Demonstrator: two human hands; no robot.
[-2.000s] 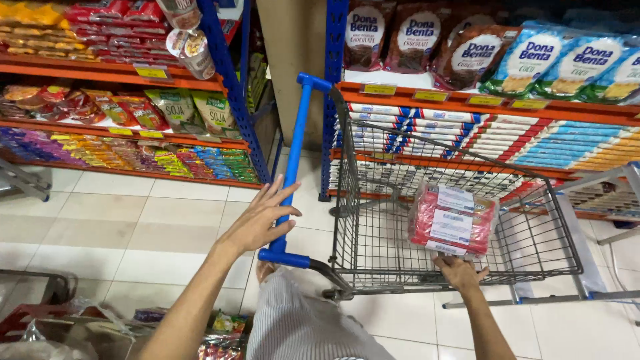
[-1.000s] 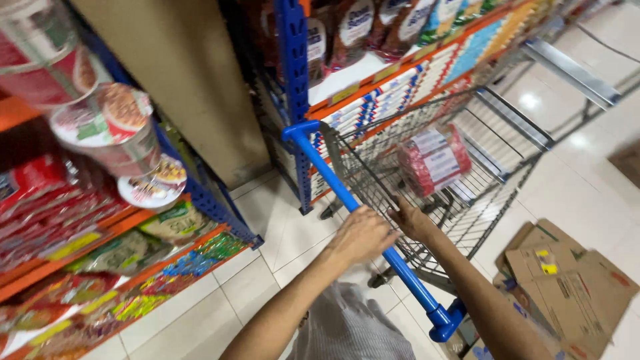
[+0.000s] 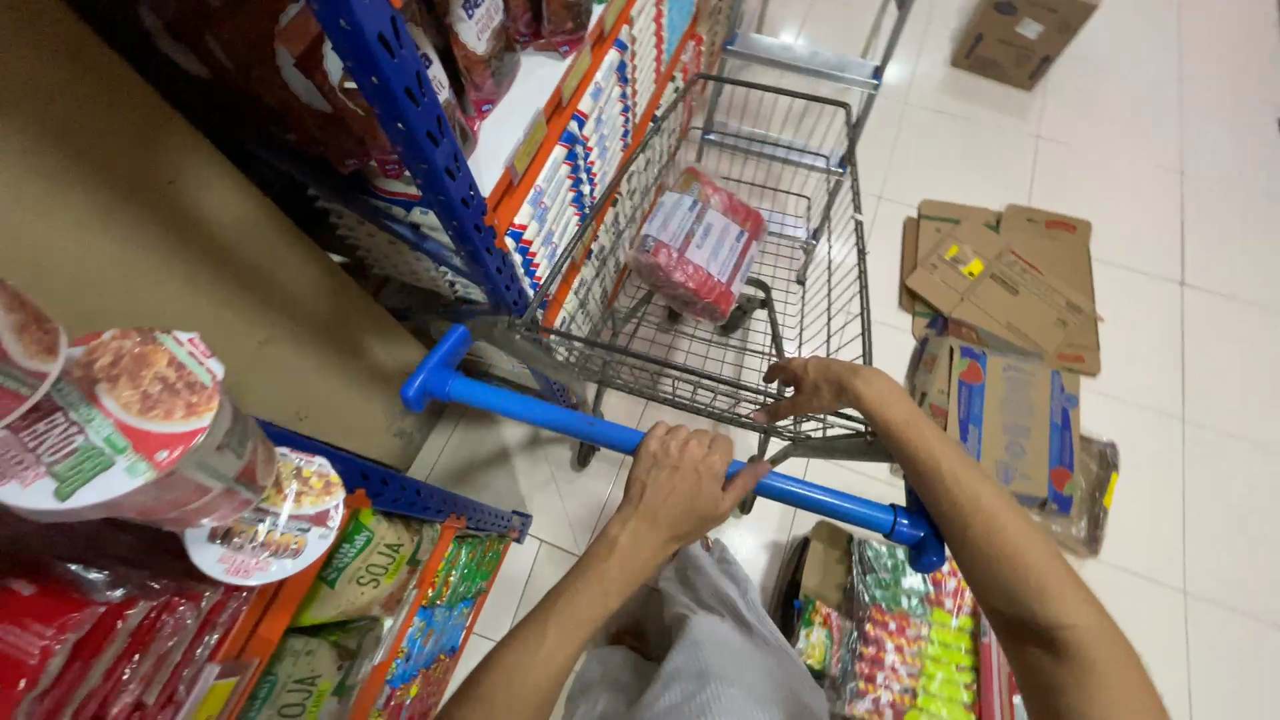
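A metal wire shopping cart stands ahead of me, with a blue handlebar across its near end. My left hand is wrapped over the middle of that bar. Above the basket's near rim hovers my right hand, fingers apart and slightly bent, holding nothing; whether its fingertips touch the wire cannot be told. A plastic-wrapped bundle of red packages with white labels lies in the basket, away from both hands.
A blue and orange shelf rack runs close along the cart's left side. A metal stepladder stands beyond it. Flattened cardboard boxes lie on the tiles at right, and cup packages jut out at lower left. Packaged sweets are near my legs.
My left hand, off the bar two seconds ago, now grips it. My right hand has come away from the red bundle toward the basket's near rim. The view has turned strongly.
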